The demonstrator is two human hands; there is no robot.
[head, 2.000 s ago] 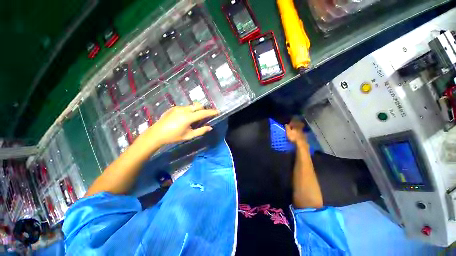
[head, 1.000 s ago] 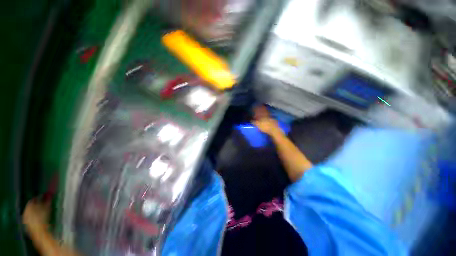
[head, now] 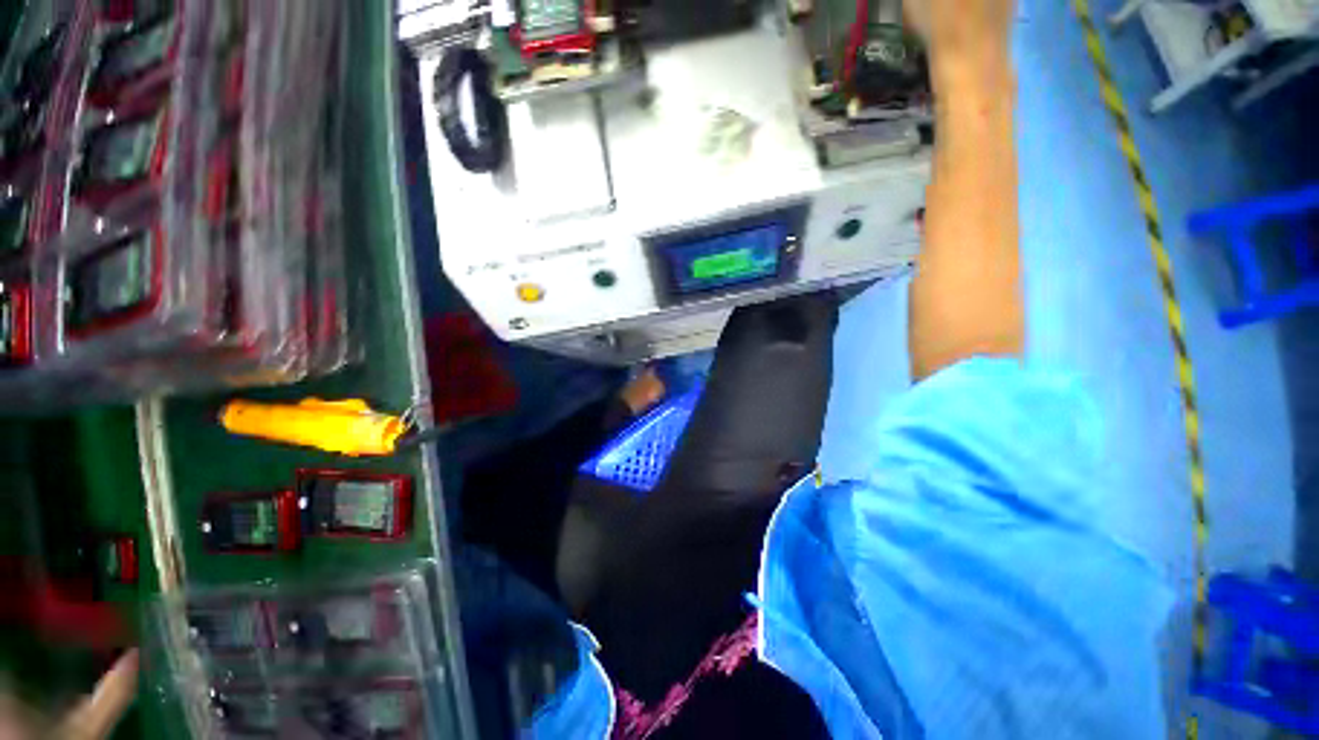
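The white machine (head: 666, 159) has a dark fixture at its top left with a red-rimmed phone (head: 554, 20) in it. Its right fixture (head: 865, 101) holds a red strip-like part. My right hand (head: 955, 20) is beside the right fixture, cut off by the top edge; its fingers and any hold are hidden. My left hand (head: 104, 706) is blurred and cut off at the lower left corner, near a blurred red shape (head: 65, 619); I cannot tell if it holds anything. Two red-rimmed phones (head: 355, 505) lie side by side on the green bench (head: 383, 325).
Stacked clear trays with phones (head: 159, 217) stand at upper left. A yellow-orange tool (head: 314, 425) lies by the bench edge. A phone tray (head: 427, 636) lies below it. A blue basket-like thing (head: 637, 445) is under the machine. Blue stools (head: 1273, 257) stand at right.
The view has swung from the bench to the machine. My right hand has gone from low before the machine up to the right fixture. My left hand has left the tray for the lower left.
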